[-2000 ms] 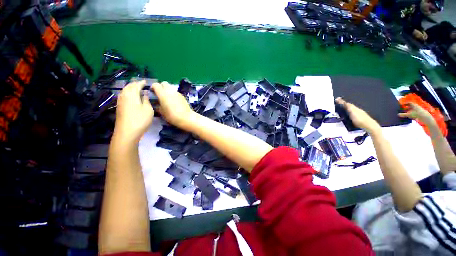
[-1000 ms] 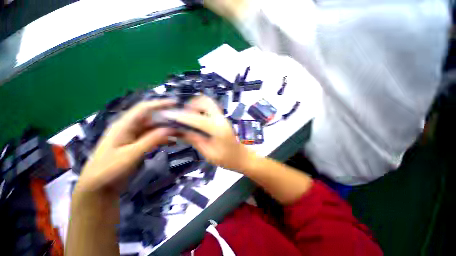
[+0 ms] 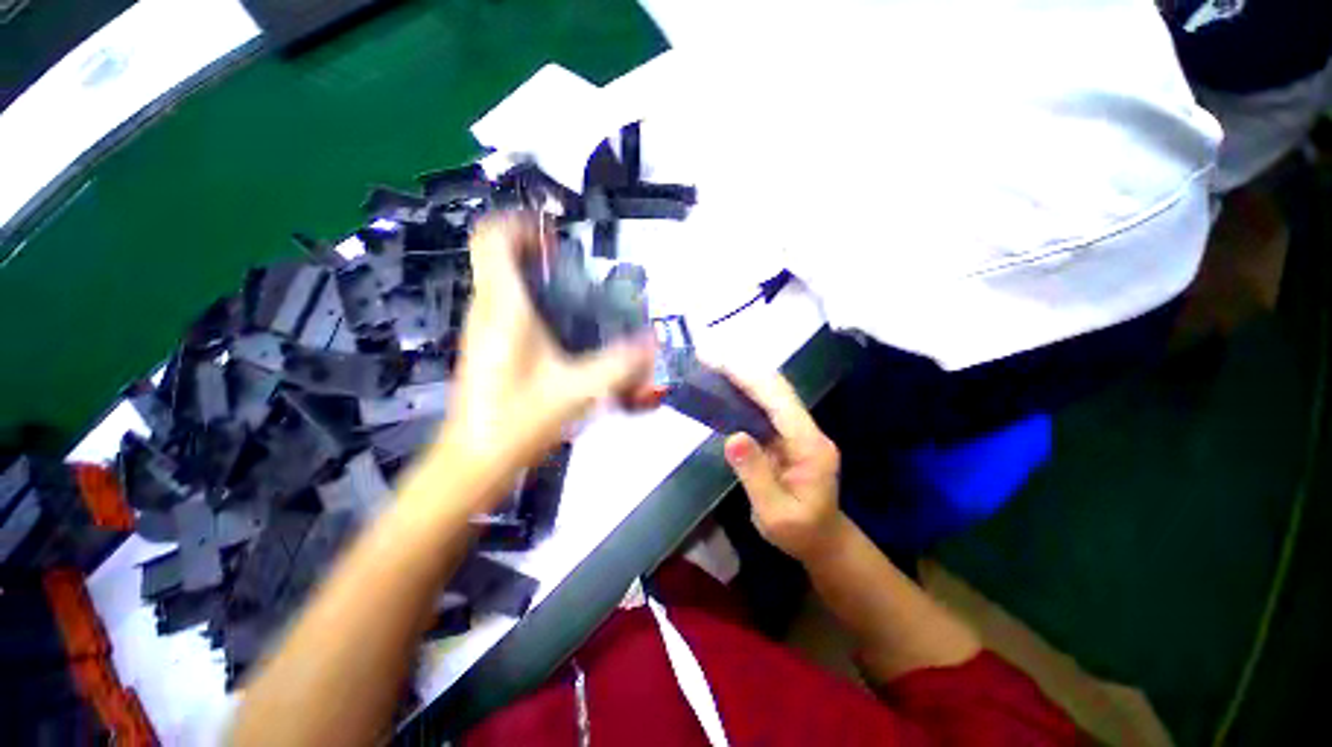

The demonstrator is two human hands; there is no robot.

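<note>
My left hand (image 3: 511, 358) is at the centre, blurred, its thumb and fingers around a dark, blurred piece (image 3: 577, 299) whose exact shape I cannot tell. My right hand (image 3: 796, 474) is to its right, at the worktop's front edge, and holds a dark grey block (image 3: 716, 401) between thumb and fingers. The block's left end is close to a small printed box (image 3: 672, 350) near my left thumb; I cannot tell whether they touch. A heap of black plastic brackets (image 3: 278, 394) lies on the white sheet (image 3: 599, 482), partly hidden behind my left arm.
A person in white (image 3: 993, 161) leans over the worktop at the upper right. A thin black cable (image 3: 752, 299) lies beside them. The green surface (image 3: 365, 110) runs behind the heap. Orange-edged black units (image 3: 95, 642) stand at the lower left. A blue thing (image 3: 986, 474) shows below the bench.
My hands have come apart; the right has moved right and now holds the grey block. The view has shifted, and the brackets and the person in white appear further left.
</note>
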